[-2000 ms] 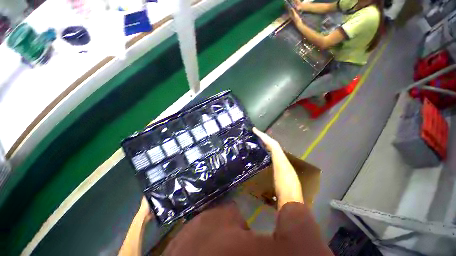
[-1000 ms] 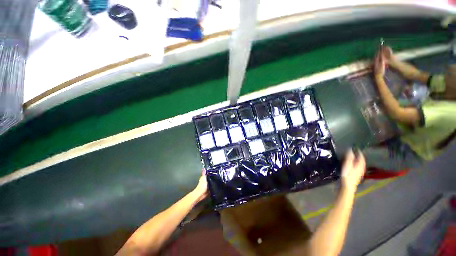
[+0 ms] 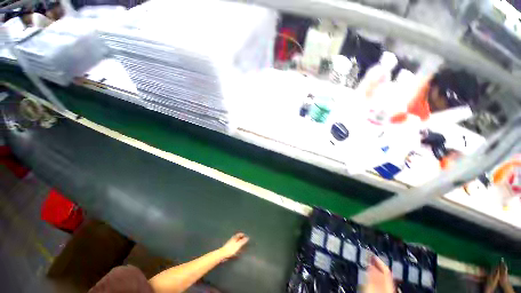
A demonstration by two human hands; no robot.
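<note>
A filled tray [image 3: 354, 257], glossy black with rows of pale keypad patches, lies on the dark-green belt [image 3: 171, 200] at the lower right, its lower part cut off by the picture's edge. My right hand [image 3: 378, 276] is over the tray, blurred and cut off at the bottom; its grip cannot be made out. My left hand [image 3: 235, 245] is over the belt to the left of the tray, apart from it, and appears to hold nothing.
A tall whitish stack of empty trays [image 3: 165, 71] stands on the white shelf [image 3: 268, 123] beyond the belt. A slanting grey post [image 3: 445, 177] rises behind the tray. A red stool [image 3: 61, 210] is at the left. Another person's hands [image 3: 500, 280] show at the lower right.
The view has swung left, so the tray now shows further right and lower. My left hand has come off the tray's edge. My right hand has moved from beside the tray to over it.
</note>
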